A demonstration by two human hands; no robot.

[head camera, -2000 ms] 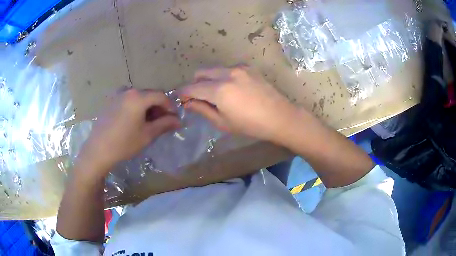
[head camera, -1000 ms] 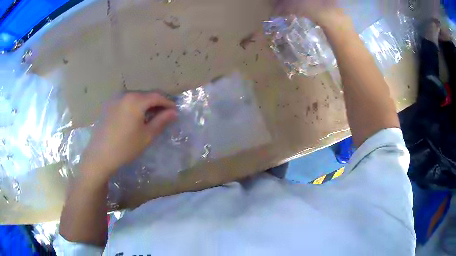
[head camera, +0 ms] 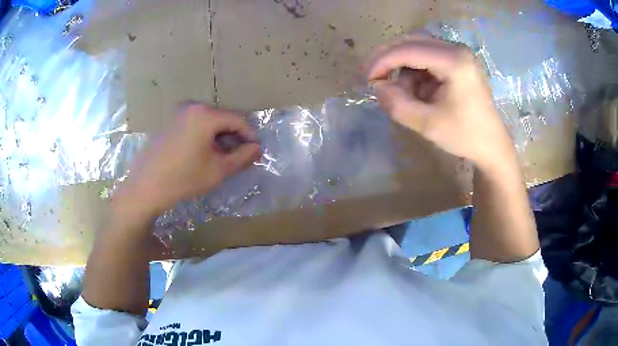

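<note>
Clear plastic bags [head camera: 352, 145] lie flat and overlapping across the front of the bench, with bright glints and small metal-like bits on or in them. My left hand [head camera: 193, 159] is over their left part, fingers curled and thumb and fingertips close together; whether they grip the film is unclear. My right hand [head camera: 440, 98] is above the bags' right end, thumb and forefinger pinched on a small thin gold-brown metal piece [head camera: 379, 80], blurred. Its palm side shows a dark hollow.
A stained tan cardboard cover [head camera: 173, 74] lies on the bench. Large glossy plastic layers lie at the left [head camera: 61, 115] and right [head camera: 535, 81]. Blue bins [head camera: 576, 7] stand at the far edge. Dark fabric [head camera: 569, 230] hangs at the right. Yellow-and-black tape [head camera: 440, 254] marks the floor.
My right hand went from beside my left hand to the plastic at the far right, then came back nearer. My left hand stays over the bags. The view has shifted.
</note>
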